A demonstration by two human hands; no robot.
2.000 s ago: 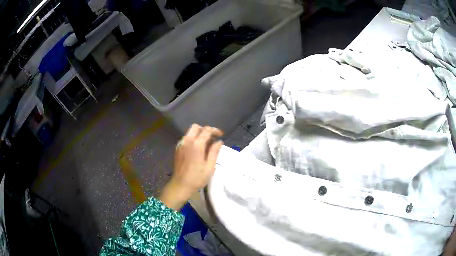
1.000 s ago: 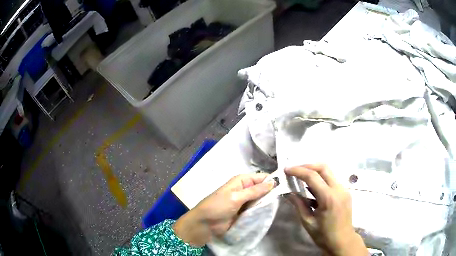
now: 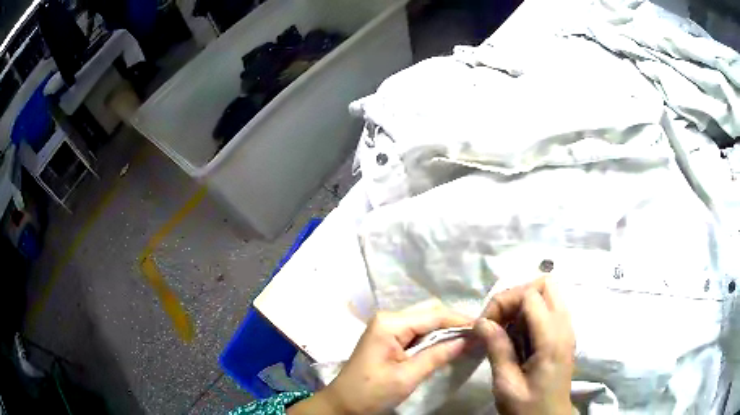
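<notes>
The off-white jacket (image 3: 487,219) lies over the table, with a row of dark metal buttons along a stitched strip on the right. My left hand (image 3: 389,357) pinches a folded edge of the jacket between thumb and fingers. My right hand (image 3: 531,348) pinches the same edge just beside it, the fingertips of both hands nearly touching. Its curled fingers hide the palm; a dark spot shows between them, too unclear to name. A single dark button (image 3: 382,159) shows on the cloth at the upper left.
A large white bin (image 3: 284,130) with dark cloth stands beyond the table at the left. A blue crate (image 3: 251,348) is below the table's left corner (image 3: 312,300). A white-framed chair (image 3: 61,166) stands farther left on the grey floor. Crumpled pale cloth (image 3: 690,57) lies upper right.
My left hand has come onto the jacket edge and my right hand has joined it. In the last second, both have moved slightly right and down. The view has shifted, moving the bin left.
</notes>
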